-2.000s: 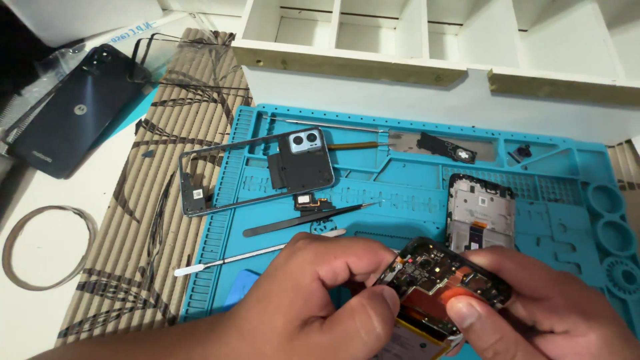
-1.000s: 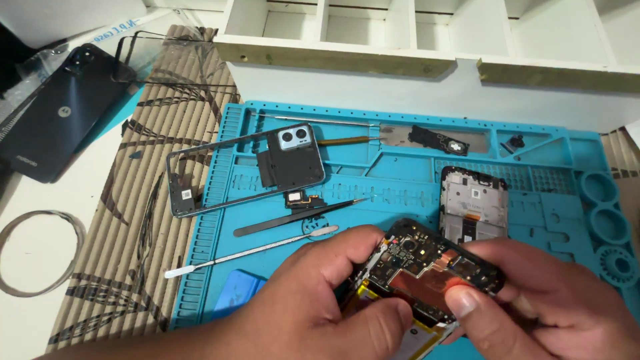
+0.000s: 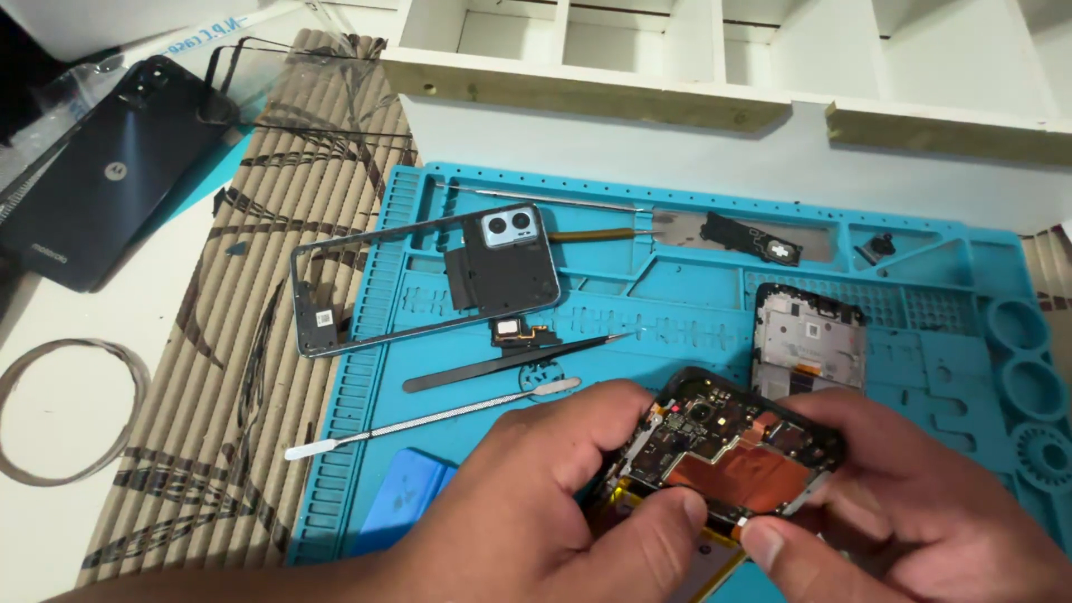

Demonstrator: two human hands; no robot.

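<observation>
My left hand [image 3: 553, 494] grips the left side of an opened smartphone [image 3: 737, 456], its thumb across the border of circuit board and battery. The right hand [image 3: 896, 502] holds the other side, thumb tip at the board's lower right corner. Copper-coloured film covers part of the board; the yellow-edged battery [image 3: 712, 565] shows below, partly hidden by my hands. Beyond the phone lies a second phone chassis [image 3: 808, 339]. Left of it are black tweezers [image 3: 511, 364], a small speaker module [image 3: 515, 331], a metal spudger [image 3: 435, 420] and a phone mid-frame with camera window [image 3: 511, 268].
A blue silicone repair mat [image 3: 687, 285] lies under the work, with a blue plastic piece [image 3: 406, 494] near my left wrist. At the left are a dark Motorola phone [image 3: 109, 176], corrugated cardboard [image 3: 209, 335] and a coiled wire ring [image 3: 138, 377]. A white compartment shelf [image 3: 611, 63] stands behind.
My right thumb has moved from the copper-coloured film to the board's lower right corner. Both hands still hold the phone.
</observation>
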